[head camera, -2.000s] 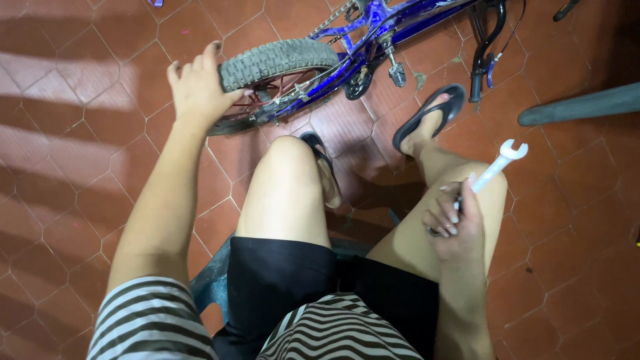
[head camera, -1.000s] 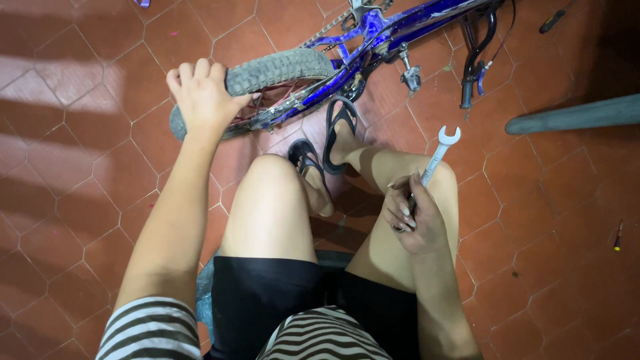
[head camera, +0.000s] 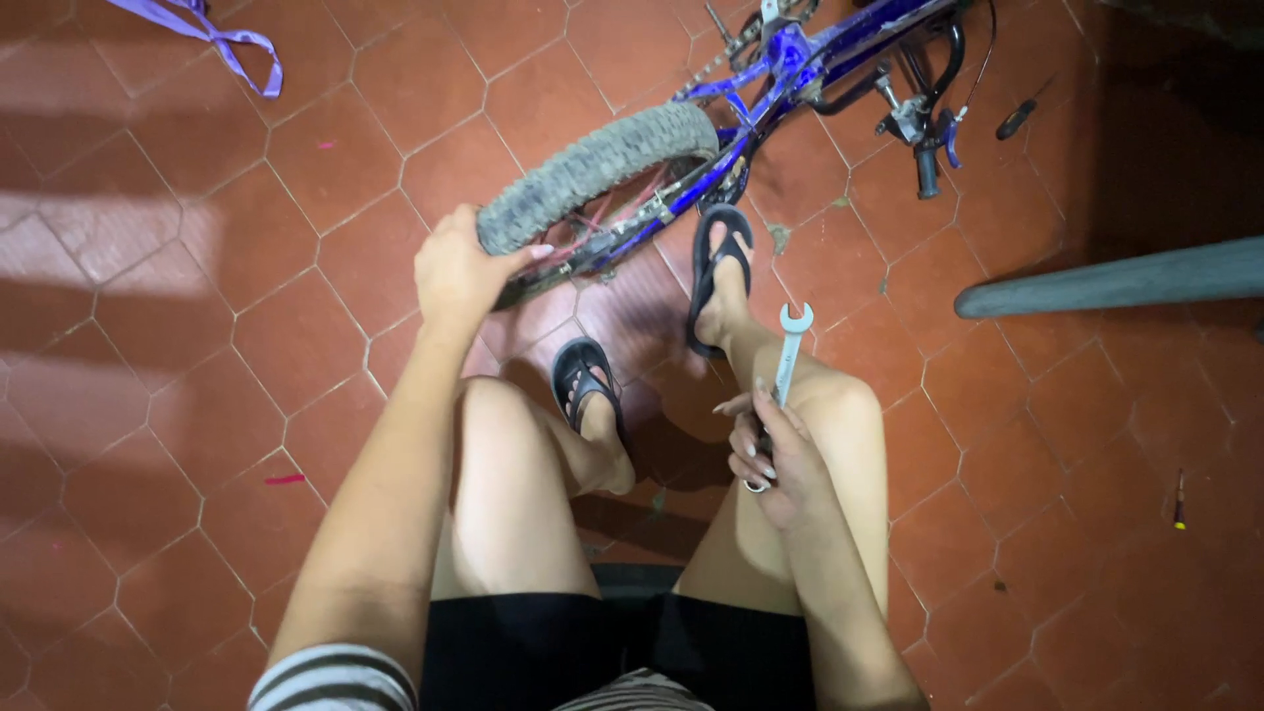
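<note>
A blue bicycle frame (head camera: 790, 74) lies tilted at the upper right, with its knobby grey tire (head camera: 602, 168) reaching toward me. My left hand (head camera: 459, 272) grips the near end of that tire, the thumb over its inner side and the fingers around the outside. Over my right knee, my right hand (head camera: 780, 449) holds a steel combination wrench (head camera: 788, 360) upright, its open jaw pointing away from me and part of its ring end showing below the fingers. The wrench is apart from the bicycle. A handlebar grip (head camera: 926, 173) and brake lever (head camera: 952, 138) show beyond.
A grey-green pole or leg (head camera: 1116, 281) juts in from the right. Two screwdriver-like tools lie on the tiled floor, one dark (head camera: 1015, 118), one small with a yellow end (head camera: 1179, 502). A purple strap (head camera: 232, 44) lies at the upper left. My sandalled feet rest near the wheel.
The wheel and my left hand on it have come lower in view. The wrench has turned more upright in my right hand. My feet, close together one second ago, are now farther apart.
</note>
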